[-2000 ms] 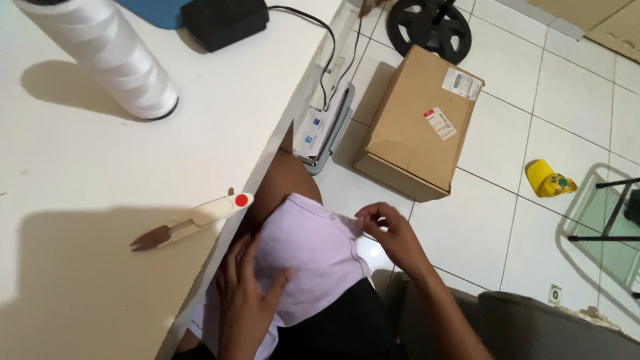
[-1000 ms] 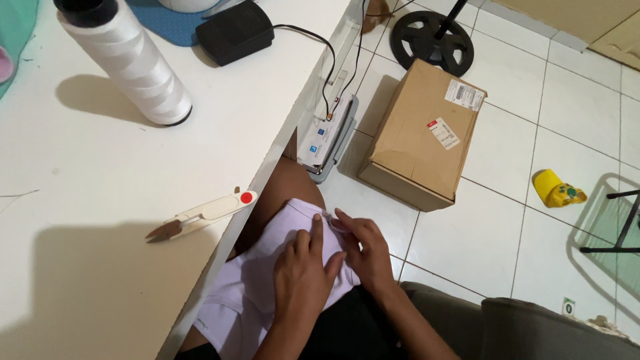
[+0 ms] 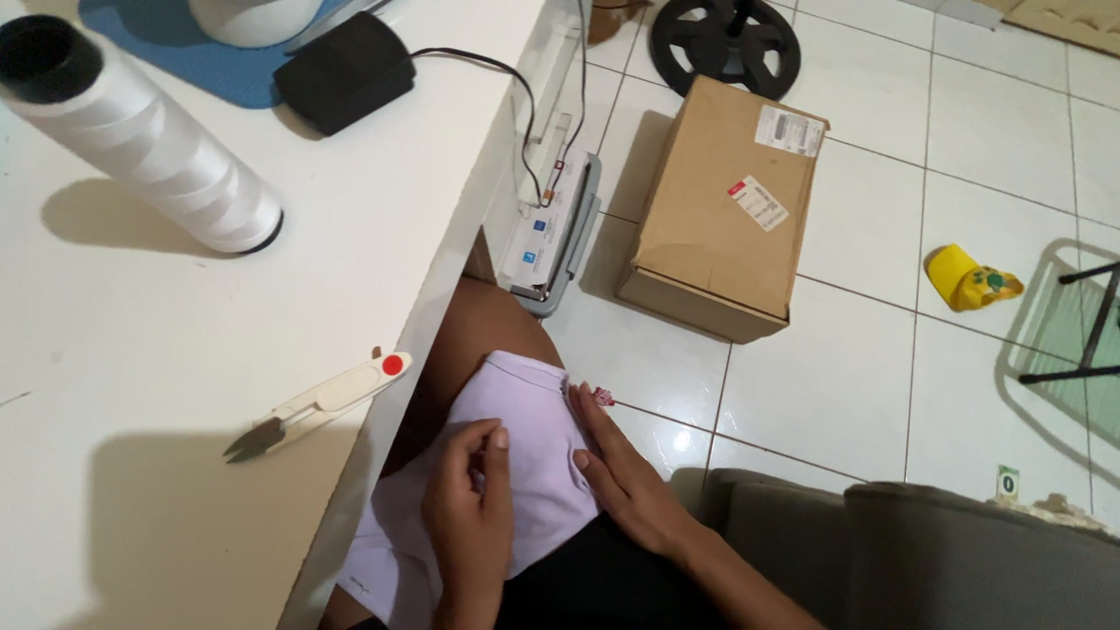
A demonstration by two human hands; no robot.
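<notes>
A pale lilac cloth (image 3: pixel 534 464) with a stitched edge lies over my thigh, below the edge of the white table (image 3: pixel 350 262). Above the cloth, my left hand (image 3: pixel 472 499) has its fingers curled, thumb and index finger close together; whether something thin is between them cannot be told. My right hand (image 3: pixel 621 472) rests along the cloth's right edge, fingers extended and thumb apart. Thread snips (image 3: pixel 319 402) with a cream handle and a red dot lie on the table, left of the hands. A large cone of white thread (image 3: pixel 157 144) stands farther back.
A black pedal-like device (image 3: pixel 346 74) with a cable sits on a blue mat (image 3: pixel 184 52). On the tiled floor are a cardboard box (image 3: pixel 717 210), a black round base (image 3: pixel 724 44) and a yellow cap (image 3: pixel 971 278). A dark grey padded seat (image 3: pixel 919 560) is at lower right.
My left hand has come off the cloth's upper edge, moved left and curled its fingers. My right hand has flattened along the right edge, where its fingers were bent before.
</notes>
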